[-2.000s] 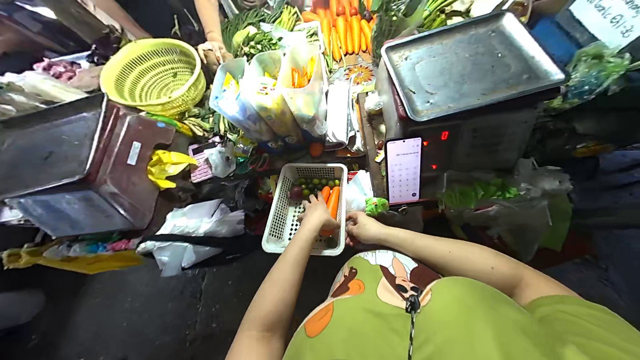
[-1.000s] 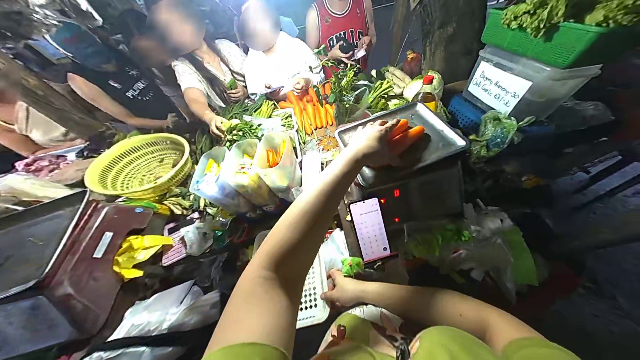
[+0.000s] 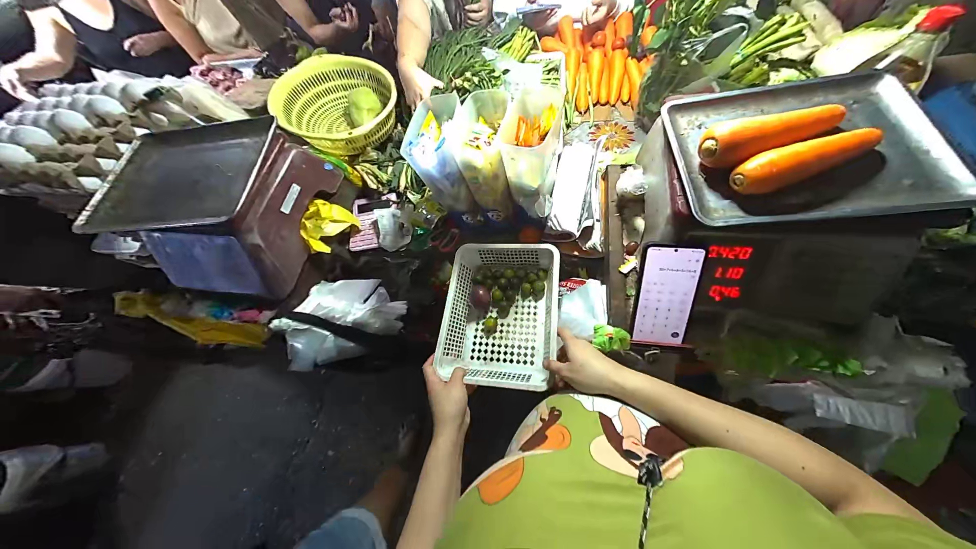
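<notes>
My left hand (image 3: 448, 393) grips the near left corner of a white perforated plastic basket (image 3: 447, 335). At its right near corner, my right hand (image 3: 583, 364) holds the rim. Inside lie several small green citrus fruits (image 3: 512, 286) and a purple onion (image 3: 480, 297), mostly toward the far end. Two carrots (image 3: 793, 149) rest side by side on the metal tray (image 3: 793, 202) of a digital scale at the right, whose red display is lit. A smartphone (image 3: 667, 293) with a calculator on its screen stands upright against the scale's front.
Another scale (image 3: 191, 175) stands at the left, near egg trays (image 3: 61, 137). Beyond the basket are a yellow colander (image 3: 332, 99), tall plastic containers (image 3: 480, 152) and piled carrots (image 3: 602, 69). White plastic bags (image 3: 343, 313) lie left of the basket. Several people stand across the stall.
The carrots held in the basket two seconds ago and over the scale one second ago now lie on its tray, released. My left hand is back at the basket. The view has tilted down again.
</notes>
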